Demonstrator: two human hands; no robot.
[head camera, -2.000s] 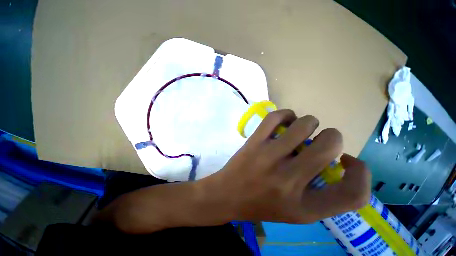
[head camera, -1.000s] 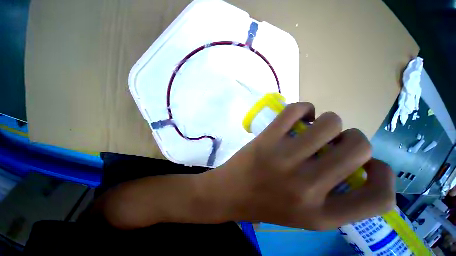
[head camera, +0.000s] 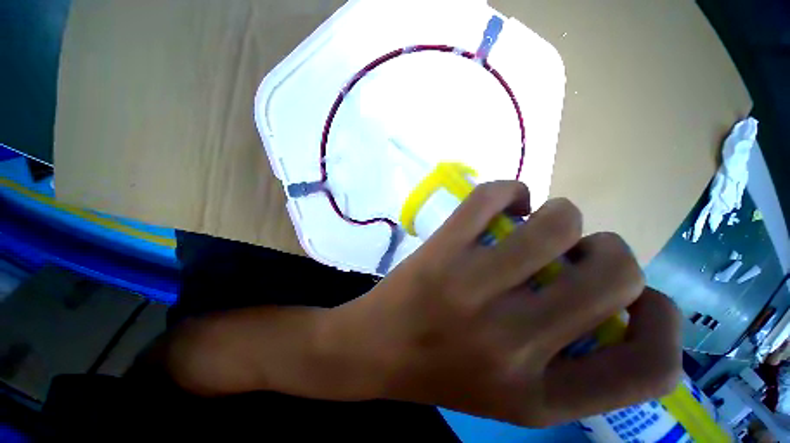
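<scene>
A white, roughly hexagonal plastic housing (head camera: 433, 104) lies on the tan cardboard sheet. A thin dark red wire ring (head camera: 326, 130) curves round it under grey tape tabs (head camera: 491, 37). My left hand (head camera: 520, 303) is closed round the caulking gun (head camera: 696, 417), which holds a white cartridge with blue lettering (head camera: 637, 424). The gun's yellow front ring (head camera: 433, 195) is over the housing's lower part. The faint translucent nozzle (head camera: 414, 157) points up-left inside the wire ring; whether its tip touches is unclear. My right hand is out of the picture.
The cardboard sheet (head camera: 156, 112) covers the green benchtop (head camera: 671, 272). A crumpled white heap (head camera: 730, 173) lies at the sheet's right corner, with white scraps (head camera: 732, 270) and small black blocks (head camera: 703, 320) nearby. A blue rail (head camera: 95, 260) runs at lower left.
The housing sits farther right and higher in view. The gun's front ring now overlaps a lower, more central part of the housing instead of its right side. My left hand still holds the gun.
</scene>
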